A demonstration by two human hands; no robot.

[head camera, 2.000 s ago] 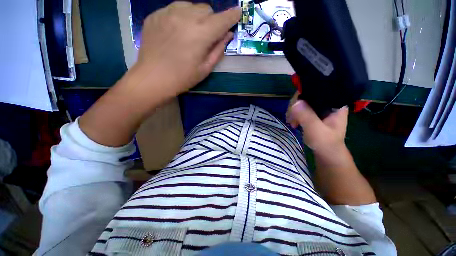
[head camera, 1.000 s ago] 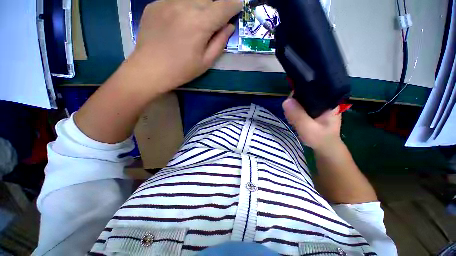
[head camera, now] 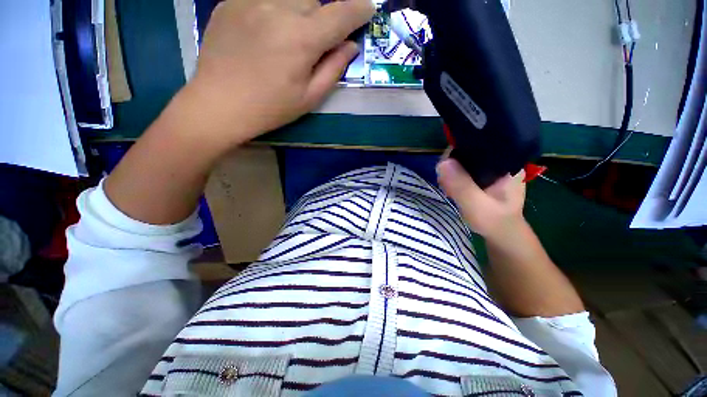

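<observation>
My right hand (head camera: 490,200) is closed round the grip of the black soldering gun (head camera: 482,93), which has a pale label and red parts. The gun's front reaches the top edge of the picture, over the circuit board (head camera: 380,27). Thin lead wires (head camera: 415,48) loop beside the board on the white half of the display unit (head camera: 395,74). My left hand (head camera: 267,66) lies over the dark panel side, its index finger pointing at the board. Its fingertips are at the top edge, and I cannot tell whether they hold a wire.
The beige work mat (head camera: 577,74) lies under the unit on the green-edged bench. White sheets (head camera: 27,93) and a dark-panelled unit (head camera: 77,58) are at the left. More sheets (head camera: 682,174) are at the right. A black cord (head camera: 626,93) with a white connector runs down the mat's right side.
The soldering gun and my right hand have moved left and slightly up, bringing the gun closer to my left hand at the board. My left hand has shifted slightly left.
</observation>
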